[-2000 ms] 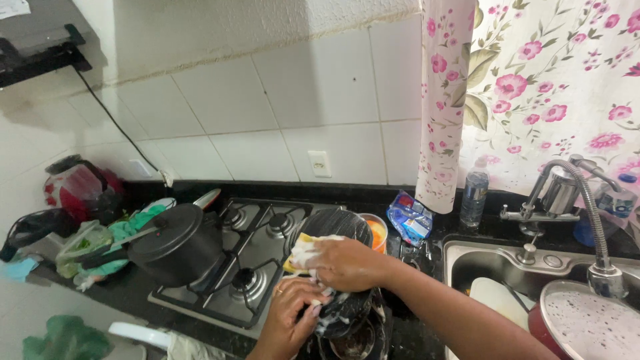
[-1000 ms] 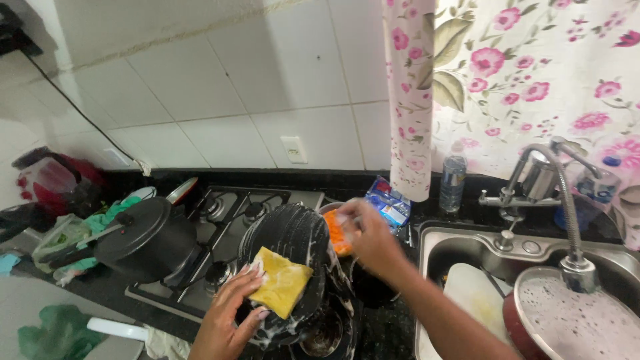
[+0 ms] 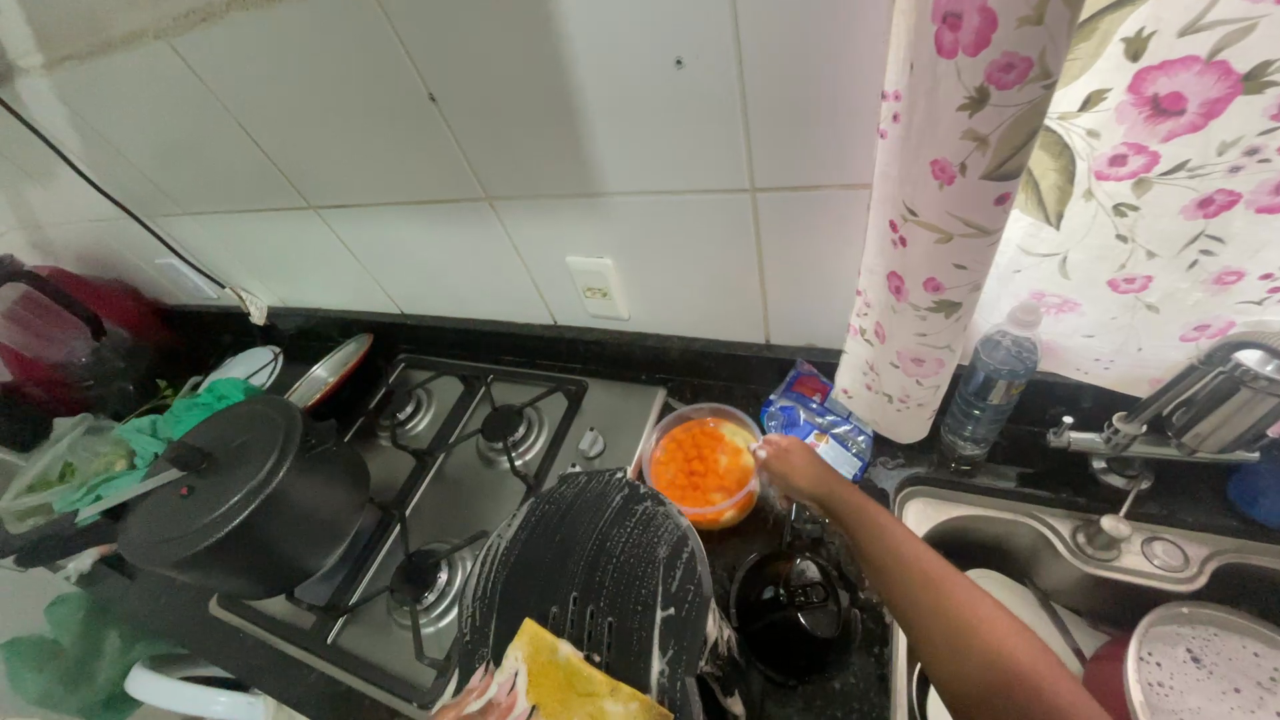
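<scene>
My right hand [image 3: 795, 468] pinches the rim of a clear plastic bowl [image 3: 703, 466] of diced orange pieces, which look like carrot, just right of the stove. At the bottom edge, my left hand [image 3: 487, 692] is partly out of frame and holds a yellow sponge [image 3: 575, 680] against a black slotted plate or pan [image 3: 590, 560] streaked with white suds. That black piece leans over the stove's right edge; its lower part is cut off. A blue plastic packet [image 3: 815, 420] lies behind my right hand.
A gas stove [image 3: 470, 470] carries a lidded black pot [image 3: 245, 500] on its left. On the right, a steel sink [image 3: 1000, 510] holds dishes and a soapy pot [image 3: 1205, 660]. A water bottle [image 3: 988, 385] stands by the curtain. A dark round lid [image 3: 790, 605] lies near my forearm.
My right hand left the sponge and reached right to the bowl, whose rim it now grips. My left hand keeps the sponge. The view has moved closer and to the right.
</scene>
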